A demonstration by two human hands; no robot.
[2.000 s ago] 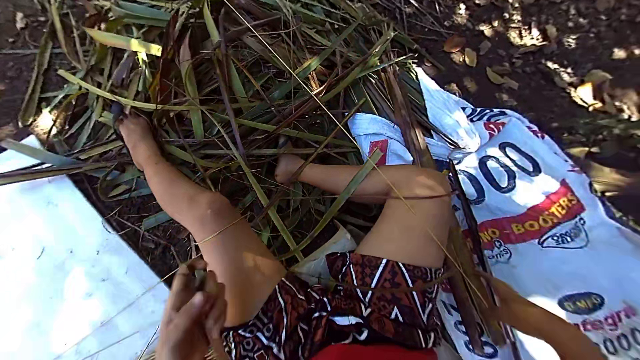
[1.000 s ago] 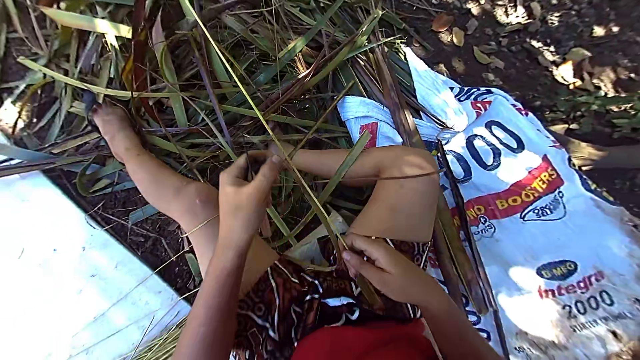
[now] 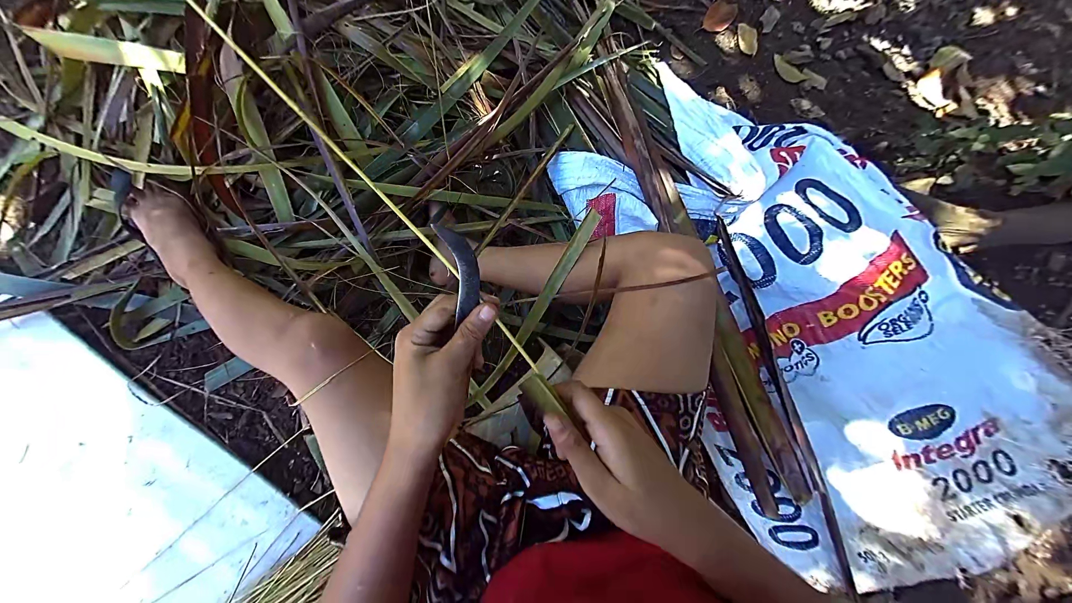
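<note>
My left hand [image 3: 435, 368] grips a small curved metal blade [image 3: 461, 272], its tip pointing up and to the left. The blade lies against a long thin yellow-green leaf midrib [image 3: 368, 180], which slants from the upper left down to my right hand [image 3: 599, 427]. That hand pinches the wider base of the leaf strip [image 3: 544, 395] above my lap. The handle of the blade is hidden in my left fist. Patterned shorts and a red shirt are below both hands.
Cut long leaves [image 3: 469, 92] lie heaped around my feet. A printed woven feed sack [image 3: 871, 377] spreads at right, with dark leaf strips [image 3: 754, 402] across it. At lower left is a white board [image 3: 109, 469], beside a bundle of thin pale midribs [image 3: 297, 569].
Two seconds ago my hands were apart, the right over the sack; they have come together over my lap with the leaf strip. The curved blade now shows plainly in my left hand.
</note>
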